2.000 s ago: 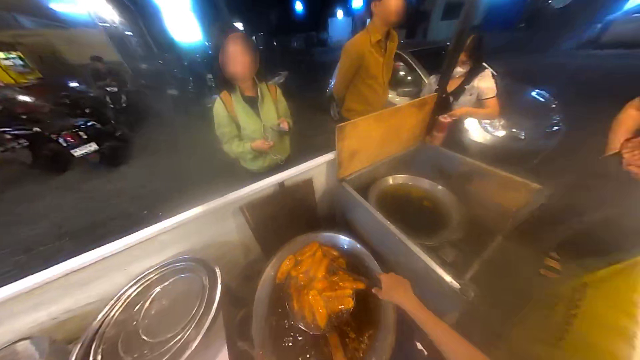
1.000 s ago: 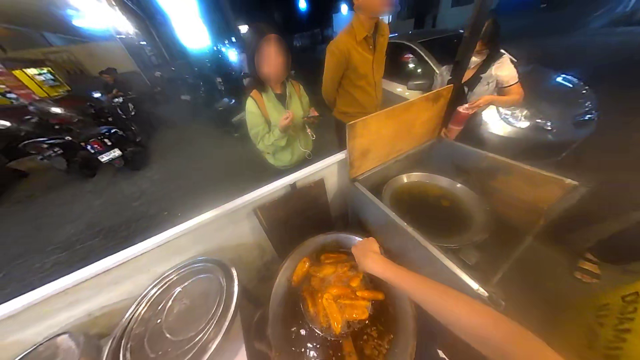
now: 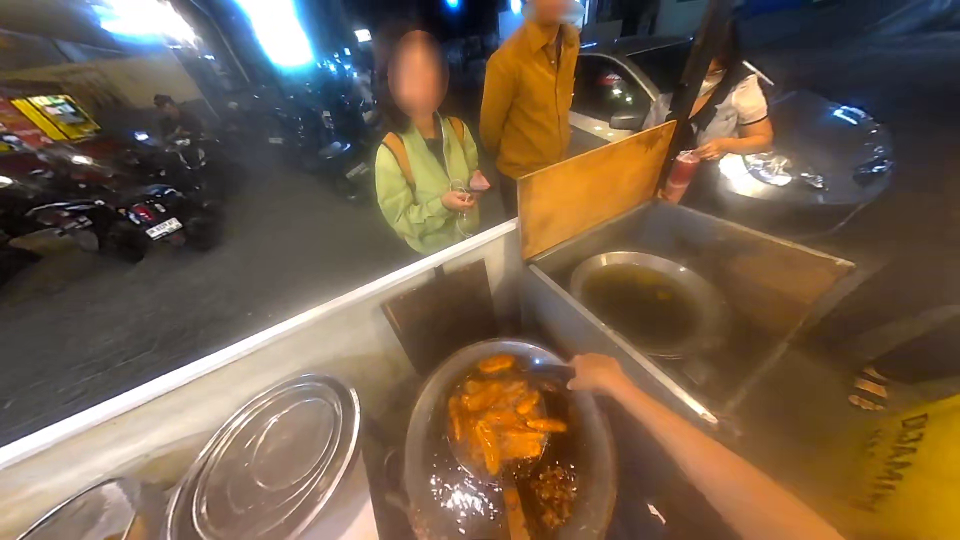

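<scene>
A wide metal wok [image 3: 424, 435] holds dark oil, golden-brown fried pieces [image 3: 499, 420] and a patch of small browned bits [image 3: 553, 491]. The larger pieces are gathered on a round skimmer, whose wooden handle [image 3: 514, 514] runs down out of the frame. My right hand [image 3: 595, 373] is at the wok's upper right rim, closed on what looks like the dark handle of a utensil [image 3: 551, 369] reaching over the oil; its far end is hidden among the pieces. My left hand is outside the view.
Round metal lids [image 3: 274, 457] lie left of the wok. Beyond a metal divider, a second pan of oil [image 3: 649, 304] sits in a bay with an upright wooden board [image 3: 596, 191]. Several people stand past the cart's white edge [image 3: 262, 341], near a parked car [image 3: 810, 161] and motorbikes [image 3: 161, 217].
My right hand has moved along the wok's upper right side, up to the far rim and then back to the right. The fried pieces have shifted on the skimmer.
</scene>
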